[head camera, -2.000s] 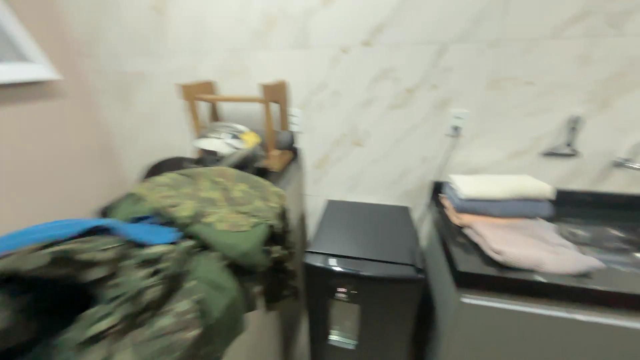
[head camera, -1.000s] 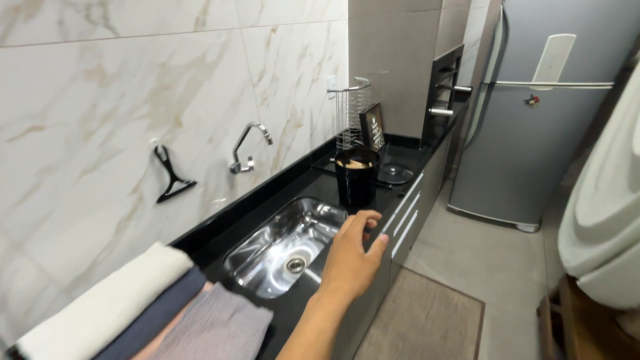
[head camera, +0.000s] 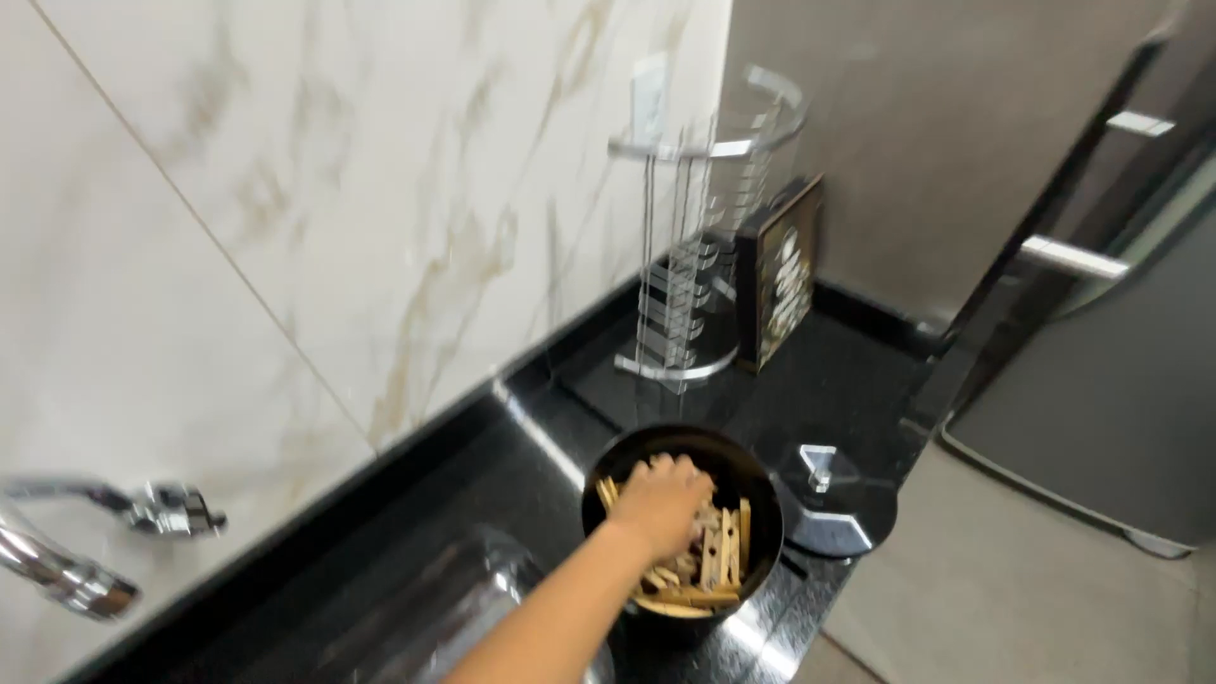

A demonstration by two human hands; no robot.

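Note:
My left hand reaches palm down into a round black container on the dark countertop. Wooden clothespins fill the lower part of it, around and below my hand. My fingertips are blurred and partly hidden, so I cannot tell whether they hold a clothespin. A round black lid with a clear knob lies on the counter just right of the container. My right hand is out of view.
A metal rack and an upright dark box bearing writing stand behind the container. The sink is at lower left, with a chrome faucet beyond it. A grey refrigerator stands at right.
My left hand, above the counter's front edge beside the sink a second ago, is now inside the black container. The view has swung right from the folded cloths and moved closer to the container.

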